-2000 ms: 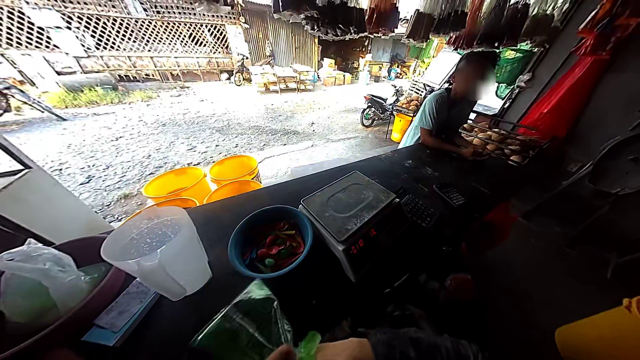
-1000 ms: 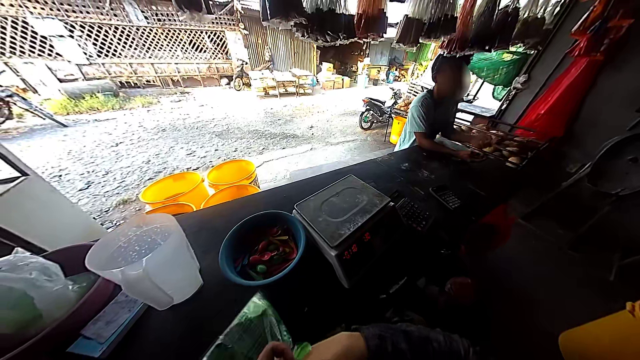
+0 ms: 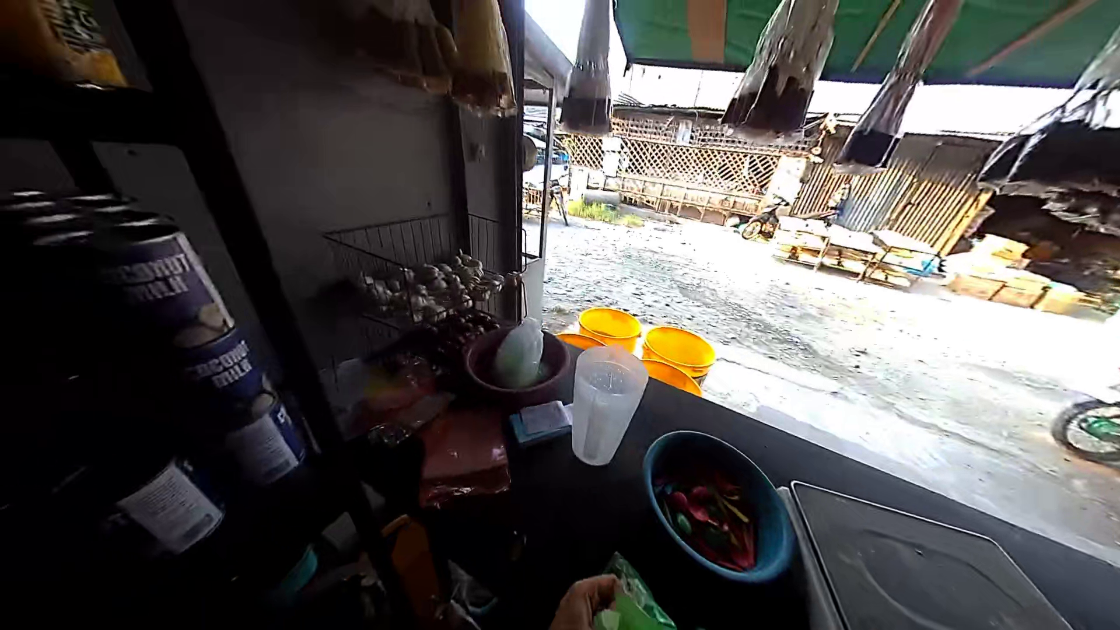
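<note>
At the bottom edge of the head view my left hand (image 3: 582, 602) has its fingers closed on a green plastic bag (image 3: 643, 599), partly cut off by the frame. My right hand is out of view. Above and right of the bag stands a blue plastic basin (image 3: 773, 560) with red and green items inside, perhaps chili peppers. A weighing scale (image 3: 927, 560) with a flat platter sits right of the basin. To its left are a translucent plastic pitcher (image 3: 605, 411) and a blue-and-white pad (image 3: 542, 422).
A maroon basin (image 3: 479, 376) holds a plastic bag (image 3: 521, 354). Pink plastic bags (image 3: 464, 455) lie on the dark counter. Garlic fills a wire basket (image 3: 429, 284). Coconut milk cans (image 3: 223, 376) line the left shelf. Yellow buckets (image 3: 678, 350) stand beyond the counter; filled bags (image 3: 779, 79) hang above.
The view has swung left, bringing the shelf of cans and the garlic basket into sight. The seated person and my right sleeve have left the frame. My left hand still holds the green bag.
</note>
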